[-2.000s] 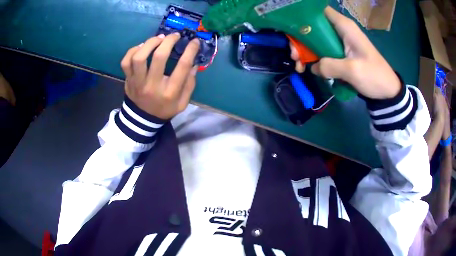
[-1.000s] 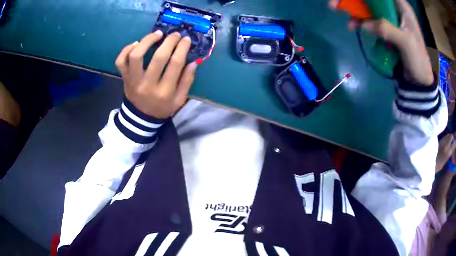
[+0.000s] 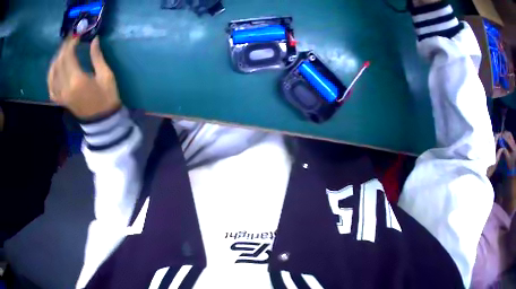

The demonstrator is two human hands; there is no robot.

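A black housing with a blue battery cell (image 3: 82, 20) lies on the bench at the upper left. My left hand (image 3: 85, 82), blurred, is just below it, fingers apart, fingertips at its near edge; I see no grip on it. Two more open black housings lie near the middle: one upright to the view with a blue cell (image 3: 259, 34) and a pale-centred oval insert (image 3: 261, 54), and one tilted (image 3: 310, 90), its leads ending in a red plug (image 3: 366, 64). My right hand is beyond the top edge; only its sleeve cuff (image 3: 435, 21) shows. The glue gun is out of view.
Dark loose parts (image 3: 205, 5) lie at the bench's top edge. A piece of black cable (image 3: 396, 7) shows near the right cuff. A cardboard box with blue cells (image 3: 498, 59) stands at the right, with another person's hand (image 3: 502, 148) below it. The bench edge (image 3: 237, 123) runs in front of my body.
My left hand has moved left and off the housing; a housing now lies at the upper left and none where it was. My right hand and the green glue gun have gone out past the top.
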